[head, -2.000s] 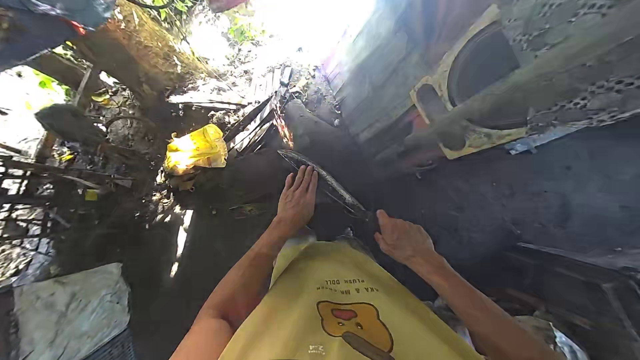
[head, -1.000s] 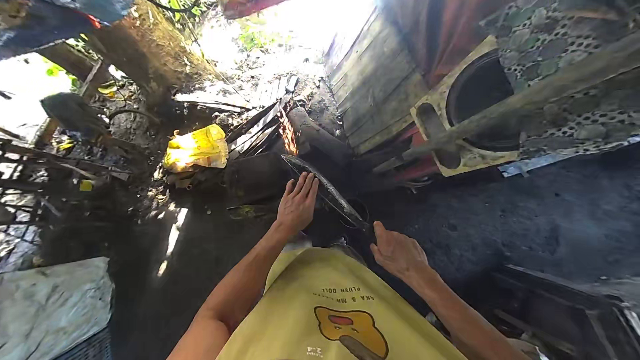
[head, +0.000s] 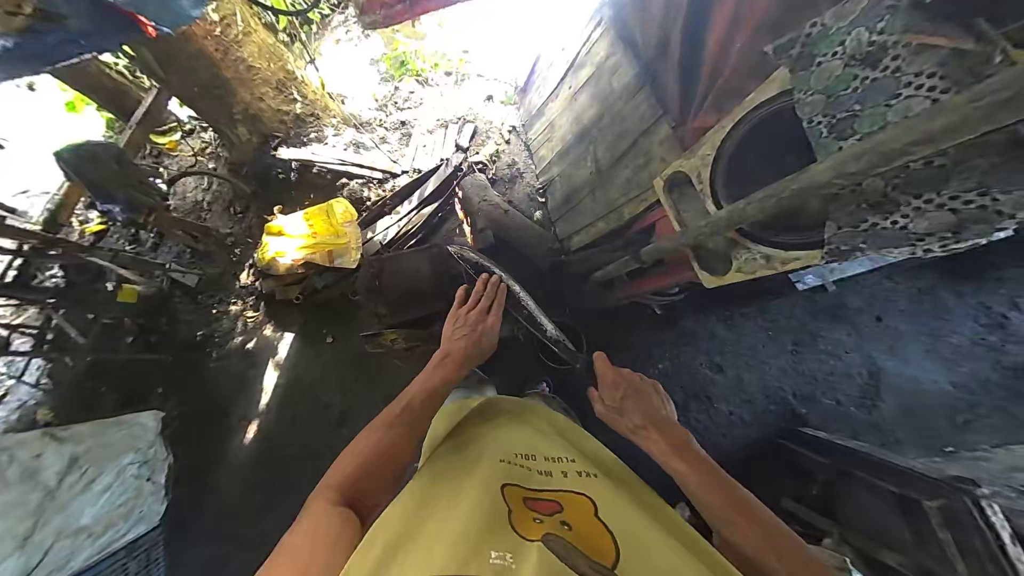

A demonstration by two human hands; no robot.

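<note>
A long curved metal blade, dark at its handle end, runs diagonally in front of the yellow shirt. My right hand is closed around its dark handle at the lower right end. Flat against the blade's near side, toward its far tip, lie the extended fingers of my left hand; the thumb is a little apart. Beneath and beyond the blade is a dark, blackened surface whose details are lost in shadow. A small orange flame shows just past the blade's tip, beside a thick log.
Left of the log lie split wood strips and a bright yellow sack. At right, a pole crosses a cream board with a round opening, near wooden planks. A pale sack lies lower left, a dark wooden frame lower right.
The view has tilted slightly. Both hands keep nearly the same places on the blade, with only small shifts in its angle.
</note>
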